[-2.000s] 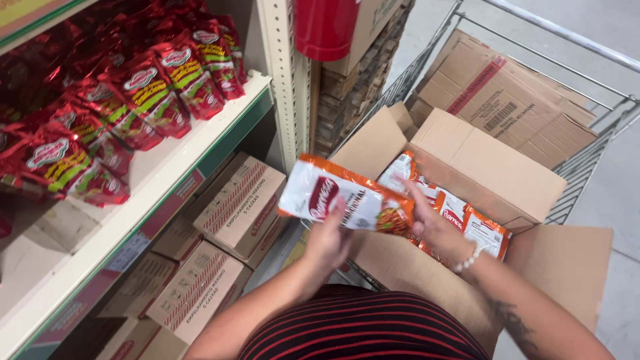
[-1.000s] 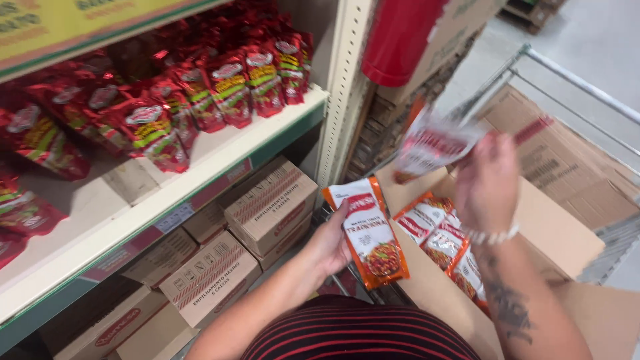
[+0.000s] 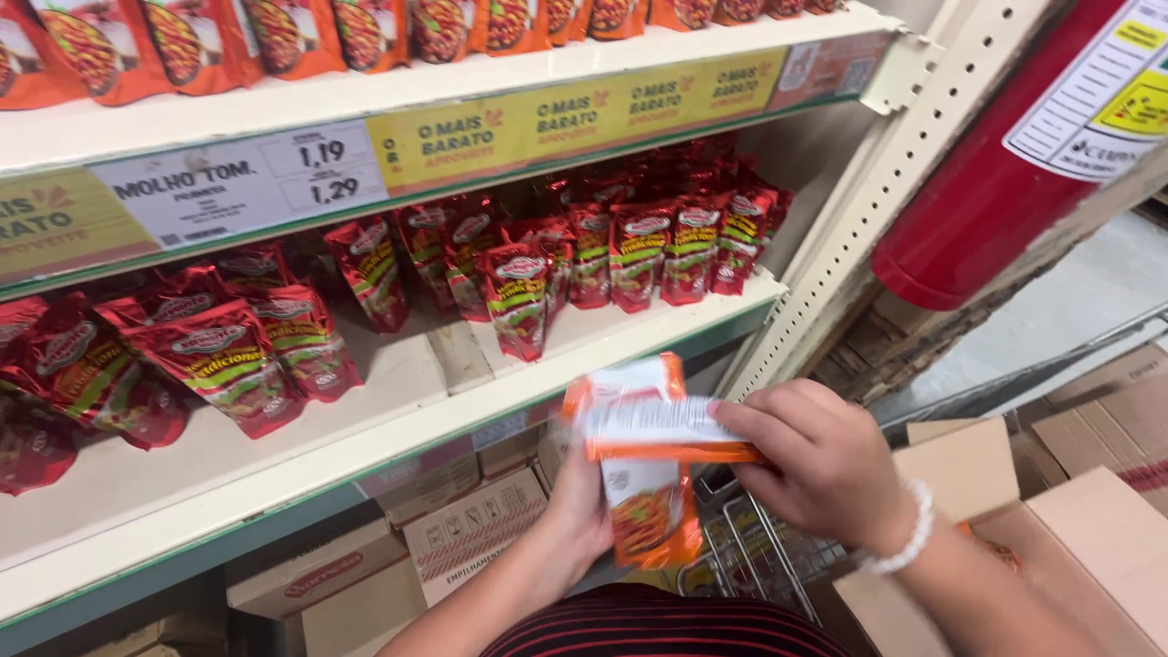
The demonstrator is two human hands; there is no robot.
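Observation:
In the head view my left hand (image 3: pixel 584 502) grips an orange and white sauce pouch (image 3: pixel 646 516), held upright below the shelf edge. My right hand (image 3: pixel 817 456), with a white beaded bracelet at the wrist, holds a second orange and white pouch (image 3: pixel 671 431) sideways across the first, its striped side showing. The two pouches overlap, and the left fingertips are partly hidden. Red sauce pouches (image 3: pixel 516 301) stand on the middle shelf (image 3: pixel 383 429). Similar orange pouches (image 3: pixel 365 32) line the shelf above.
An open cardboard box (image 3: pixel 1058 566) lies at the lower right, by a wire cart (image 3: pixel 753 547). Closed boxes (image 3: pixel 333 566) fill the space under the shelf. A perforated shelf upright (image 3: pixel 849 219) and a red cylinder (image 3: pixel 985 173) are at the right.
My right hand has moved from above the open box to my left hand, bringing a pouch across the one held there. The view has swung left and up, showing the upper shelf.

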